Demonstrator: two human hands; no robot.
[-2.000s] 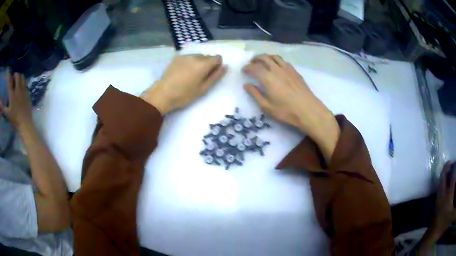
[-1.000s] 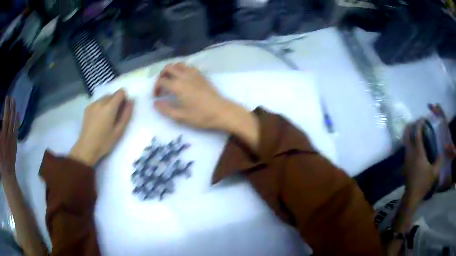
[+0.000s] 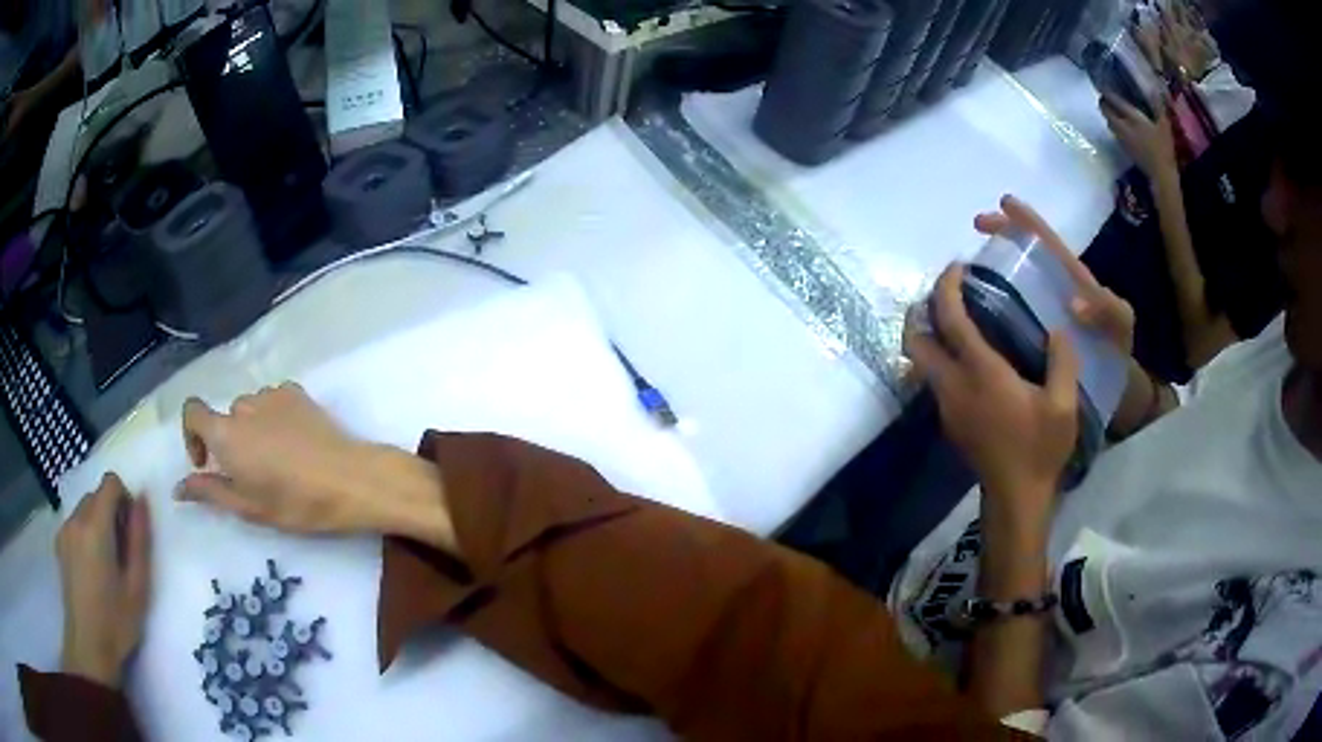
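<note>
A loose cluster of small dark grey armed parts with pale round centres [image 3: 258,652] lies on the white foam sheet [image 3: 479,370] at the lower left. My left hand [image 3: 105,580] rests on the sheet at the left edge, left of the cluster, with its fingers curled; the inside of the hand is hidden. My right hand [image 3: 283,461] is just above the cluster in view, with fingers bent and the thumb apart from them. Nothing shows in it.
A thin dark screwdriver with a blue end [image 3: 648,394] lies on white sheeting. One armed part [image 3: 484,235] lies near a curved cable [image 3: 392,249]. Dark block fixtures [image 3: 210,261] and a perforated black strip [image 3: 41,413] stand behind. At right, a neighbour holds a dark, clear-covered housing [image 3: 1000,322].
The view has swung to the right, so my hands and the cluster now appear at the left and the neighbour shows more fully. My hands stay near the cluster.
</note>
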